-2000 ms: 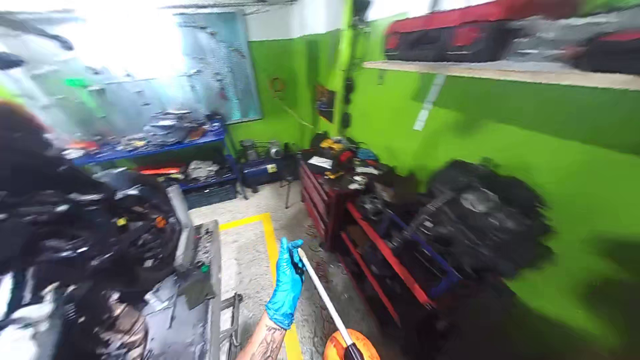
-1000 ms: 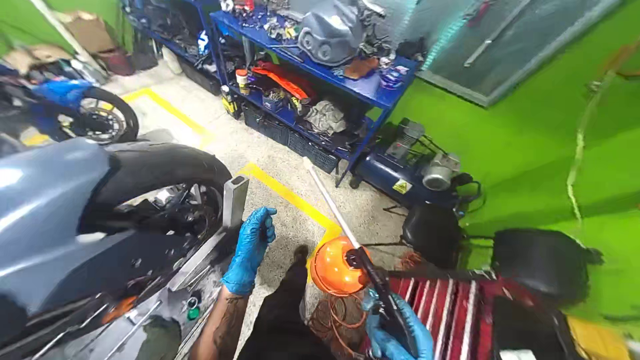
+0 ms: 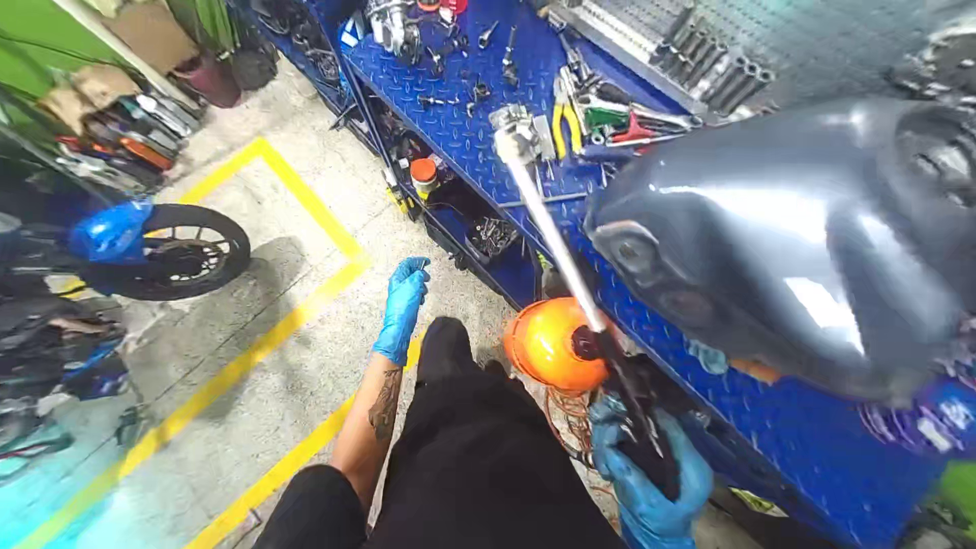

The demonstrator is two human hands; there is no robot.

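My right hand (image 3: 648,465), in a blue glove, is closed around the black grip of a lamp or tool with a long white shaft (image 3: 553,232) and an orange dome (image 3: 553,343) beside its lower part; whether dome and shaft are joined I cannot tell. The shaft's upper end overlaps the blue diamond-plate workbench (image 3: 488,145). My left hand (image 3: 406,301), gloved in blue too, hangs over the floor with its fingers curled; a small object may be at the fingertips. On the bench lie yellow-handled pliers (image 3: 566,126) and a grey motorcycle fuel tank (image 3: 770,236).
Sockets (image 3: 717,65) stand in a row at the back of the bench. Beneath it, a lower shelf holds a bin of small metal parts (image 3: 492,236) and an orange-lidded container (image 3: 424,174). A motorcycle wheel (image 3: 187,252) is at left, near yellow floor lines (image 3: 305,202).
The view has swung a lot, bringing the workbench and tank close. Two seconds ago my left hand was beside the white shaft; now it is apart from it, and my right hand holds the black grip.
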